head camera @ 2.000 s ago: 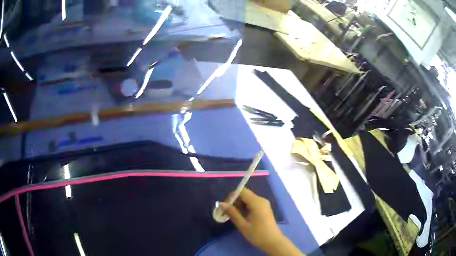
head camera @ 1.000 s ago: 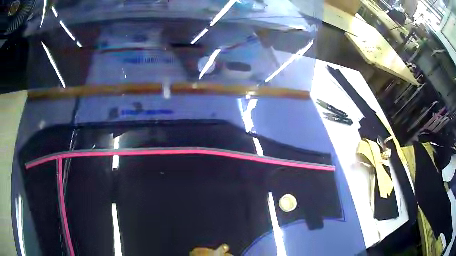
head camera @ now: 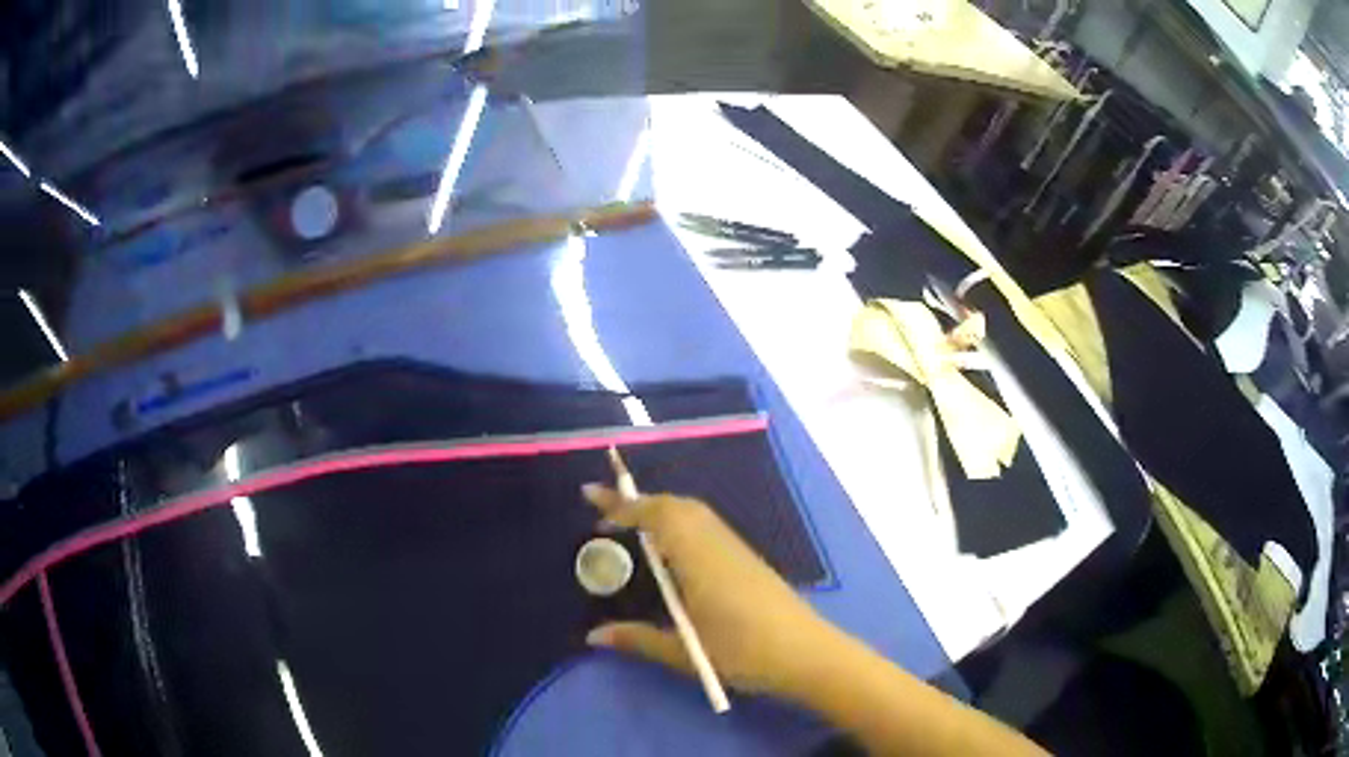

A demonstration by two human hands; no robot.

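The clear bluish template (head camera: 444,303) lies over a large black cloth panel (head camera: 370,592) with a curved cut-out edge. A bright pink line (head camera: 488,445) runs along it, and another branches down at the left. My right hand (head camera: 710,592) comes in from the lower right and holds a thin pale stick (head camera: 670,592), its upper end near the pink line. A small round pale disc (head camera: 604,567) rests on the template between my thumb and fingers; whether they touch it is unclear. My left hand is not in view.
Brown tape (head camera: 370,259) crosses the template. At its right, a white surface (head camera: 917,569) holds slim black tools (head camera: 755,244), crossed pale-yellow pieces (head camera: 962,392) and dark strips (head camera: 829,163). Farther right, black cut panels (head camera: 1198,414) lie on a yellow side table.
The view has turned right. My right hand was mostly below the frame one second ago and now reaches over the template beside the disc, with the stick visible in it again.
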